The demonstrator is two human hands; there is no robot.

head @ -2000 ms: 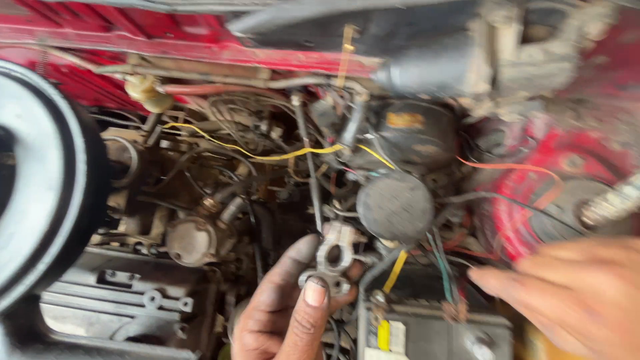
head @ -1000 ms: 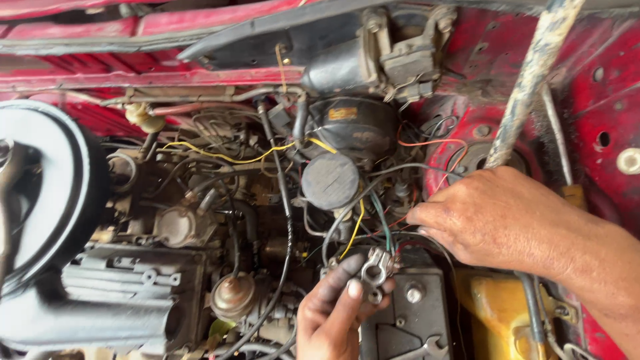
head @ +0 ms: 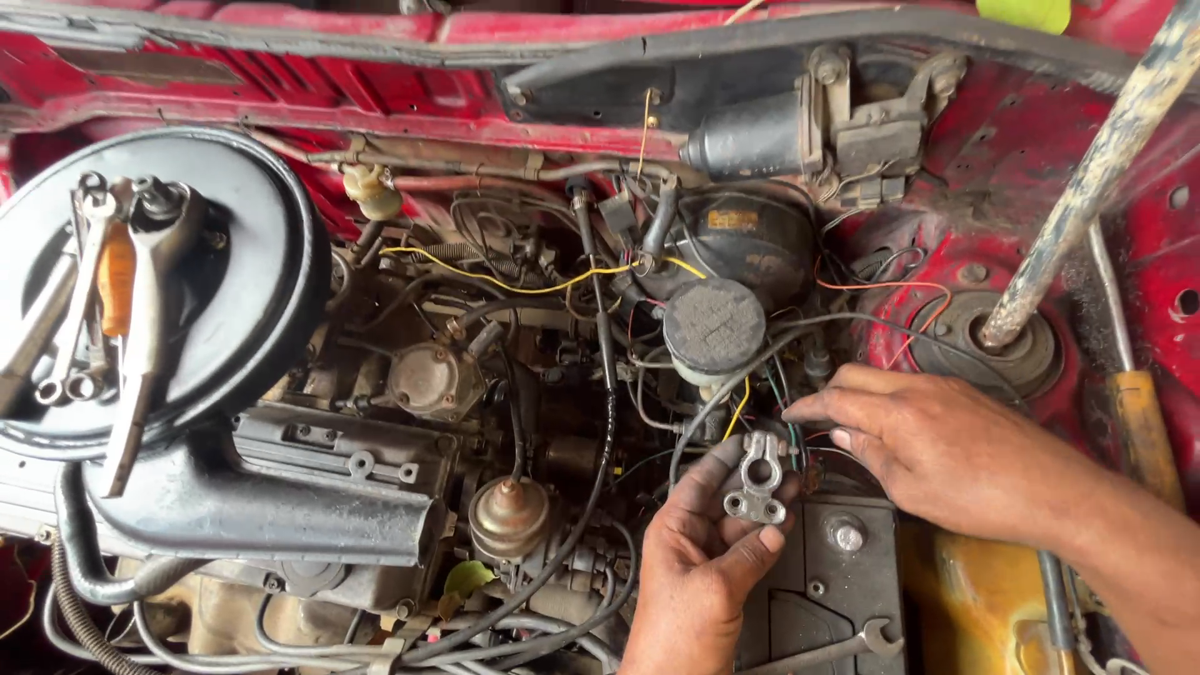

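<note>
My left hand [head: 708,553] holds a metal battery terminal clamp [head: 757,476] between its blackened fingers and thumb, its round opening facing up. The clamp is above the near left corner of the black car battery [head: 834,581], whose post [head: 846,532] is bare. My right hand [head: 914,445] is just to the right, its index finger and thumb close together at thin green and red wires [head: 792,436] beside the clamp; whether it pinches one cannot be told. The round cap of a fluid reservoir [head: 714,323] sits behind my left hand. An open-end wrench [head: 834,649] lies on the battery.
Wrenches and a ratchet [head: 150,244] lie on the black air filter housing [head: 272,328] at left. A paint-worn prop rod [head: 1097,178] rises from the strut tower [head: 1031,361]. At right is a screwdriver with a yellow handle [head: 1148,436]. Hoses cross the engine; a yellow wire [head: 525,286] runs behind.
Two seconds ago my right hand was farther from the clamp; it has come in to the wires beside it. My left hand keeps hold of the clamp. The view has shifted.
</note>
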